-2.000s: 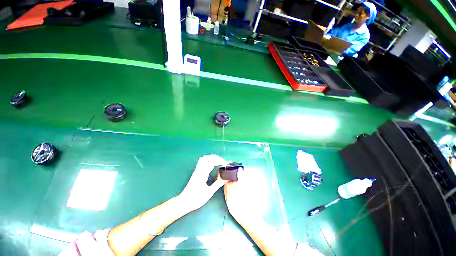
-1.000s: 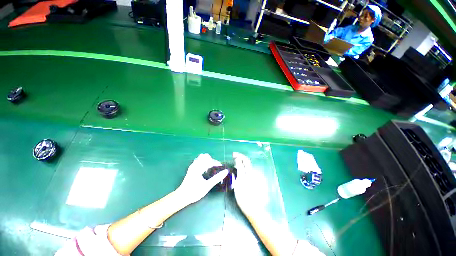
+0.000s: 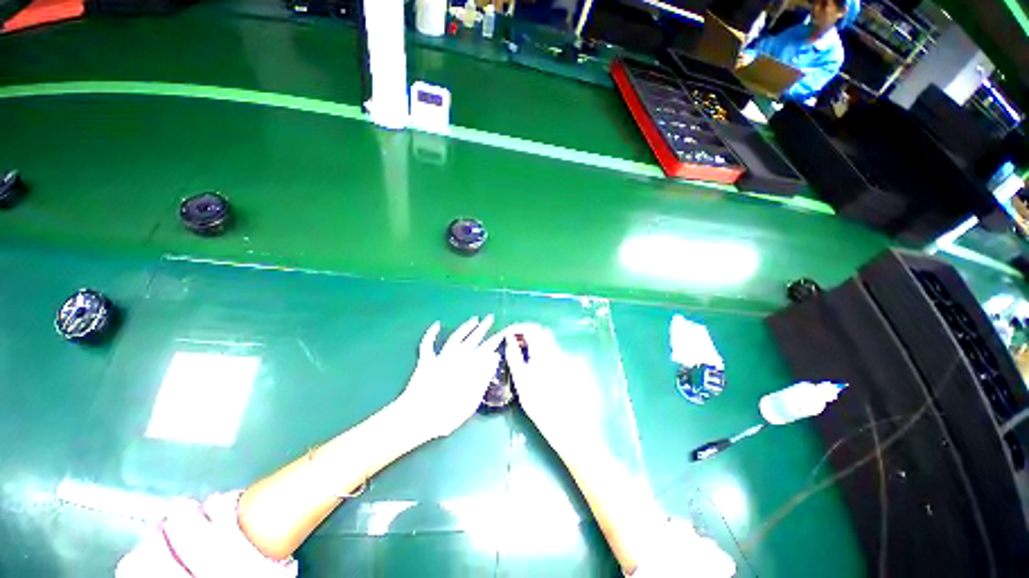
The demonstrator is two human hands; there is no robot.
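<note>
A round black unit [image 3: 498,393] is between my two hands over the clear sheet on the green bench, mostly hidden by them. My left hand [image 3: 449,378] is at its left side, fingers spread and pointing away from me. My right hand [image 3: 547,378] is at its right side, fingers curled, with a small dark reddish spot showing at the fingertips. Whether either hand grips the unit is hard to tell in the overexposed picture.
Black units [image 3: 466,235] stand spaced out beyond and left of my hands; one with a patterned face [image 3: 85,315] is at left. At right are a white wipe [image 3: 692,341], a blue-and-white round piece [image 3: 700,383], a squeeze bottle [image 3: 797,402], a black pen-like tool [image 3: 712,449] and foam trays [image 3: 891,384].
My left fingers have spread from their earlier pinch, and the unit shows lower between my hands. The far row of units has shifted left. The view has tilted down a little.
</note>
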